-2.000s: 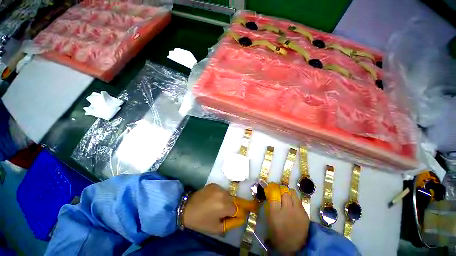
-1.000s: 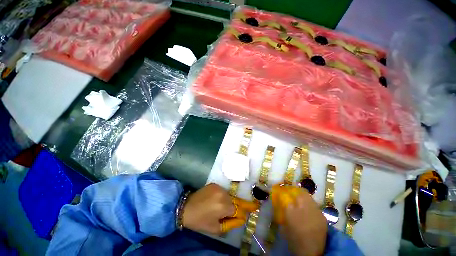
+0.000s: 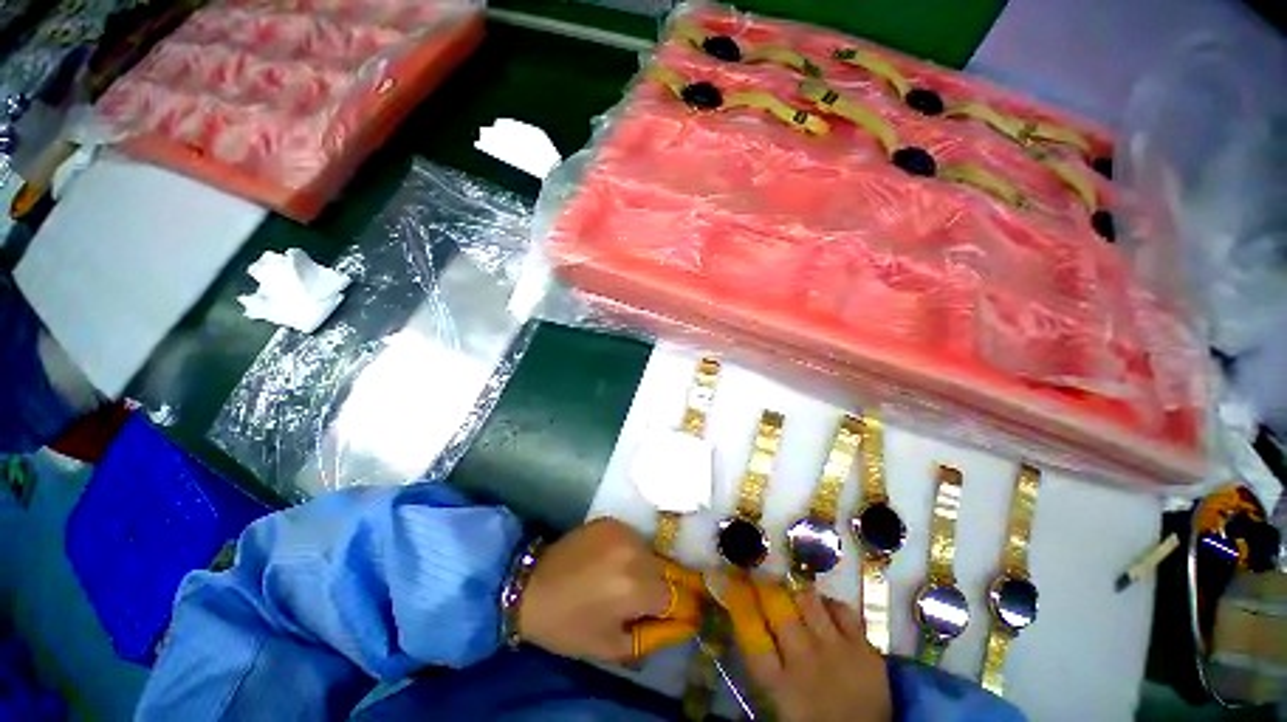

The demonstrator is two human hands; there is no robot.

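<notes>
Gold wristwatches with round dark faces lie in a row on a white mat [image 3: 1073, 536]. My left hand [image 3: 600, 590], with orange finger cots, has its fingertips at the strap of one watch [image 3: 742, 542], below its face. My right hand [image 3: 819, 656], also with orange cots, lies palm down with its fingertips over the same strap. The fingers hide part of the strap and whether anything is under them. A thin pale line, maybe a pointed tool [image 3: 731, 687], shows between the hands. A white pad [image 3: 672, 470] covers the face of the leftmost watch.
A film-covered pink tray [image 3: 847, 254] holding some watches stands behind the mat. Another pink tray [image 3: 282, 106] is at far left. Clear film [image 3: 409, 339] and a crumpled wipe [image 3: 294, 289] lie on the bench. A small stick [image 3: 1146, 561] and a dish [image 3: 1231, 529] are at right.
My right hand has moved left and down, away from the neighbouring watch, whose face now shows. My left hand has stayed nearly in place. The view has shifted slightly.
</notes>
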